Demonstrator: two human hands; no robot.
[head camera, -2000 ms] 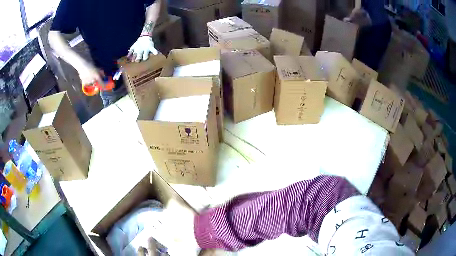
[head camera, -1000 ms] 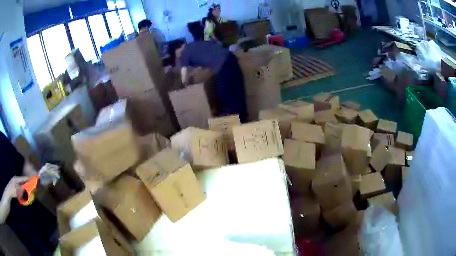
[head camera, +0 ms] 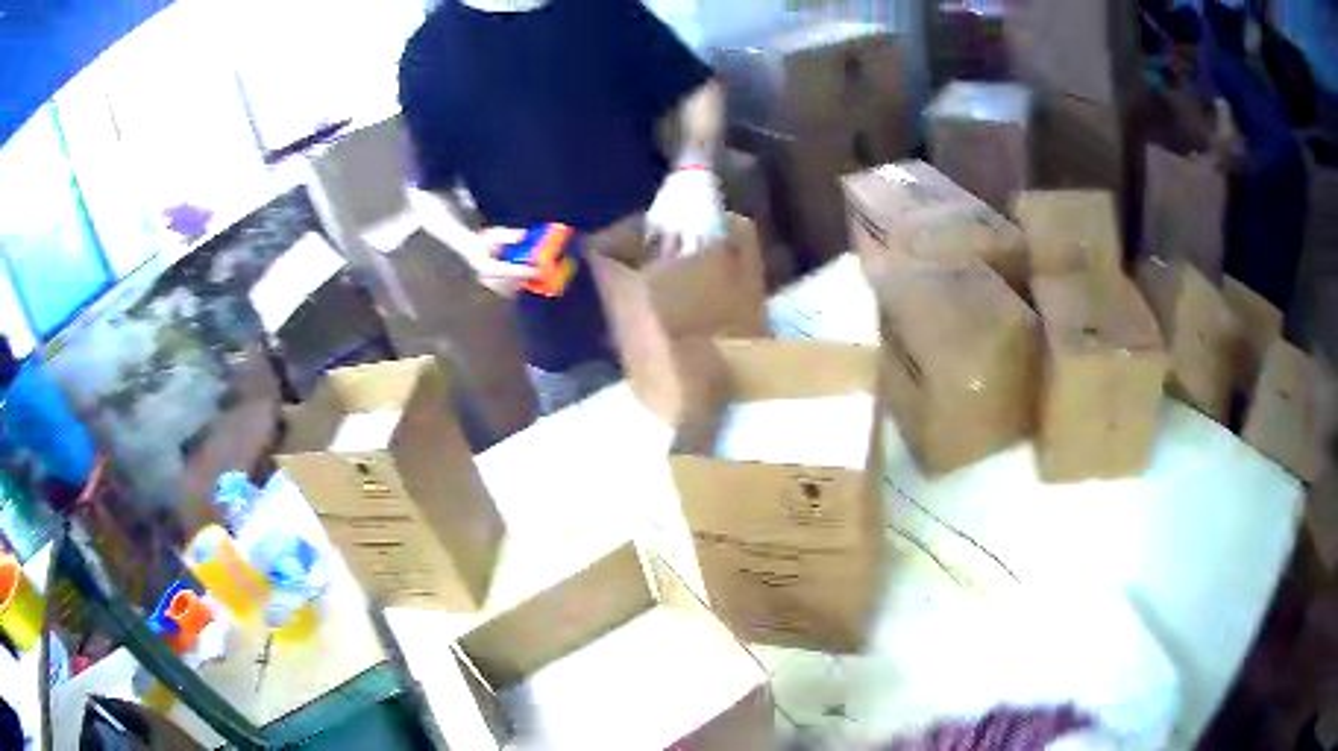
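Note:
An open carton [head camera: 602, 654] stands nearest me at the bottom edge, with a flat white foam sheet [head camera: 621, 687] inside its mouth. Another open carton [head camera: 775, 565] stands behind it, also with a white sheet on top. A third open carton [head camera: 393, 525] stands at the left with white inside. A striped maroon sleeve shows at the bottom edge, right of the near carton, blurred and cut off. Neither my left hand nor my right hand can be seen.
A coworker [head camera: 550, 132] across the table holds an orange and blue tape gun [head camera: 546, 260] and rests a gloved hand on an open carton [head camera: 638, 330]. Closed cartons [head camera: 961, 367] stand at the far right of the table [head camera: 1093, 550]. A side bench [head camera: 316, 668] at left holds bottles and orange items.
My view swung right and came back. The near carton shows a white sheet where a bagged bundle showed before. My sleeve has dropped to the bottom edge. The coworker's gloved hand is now at an open carton.

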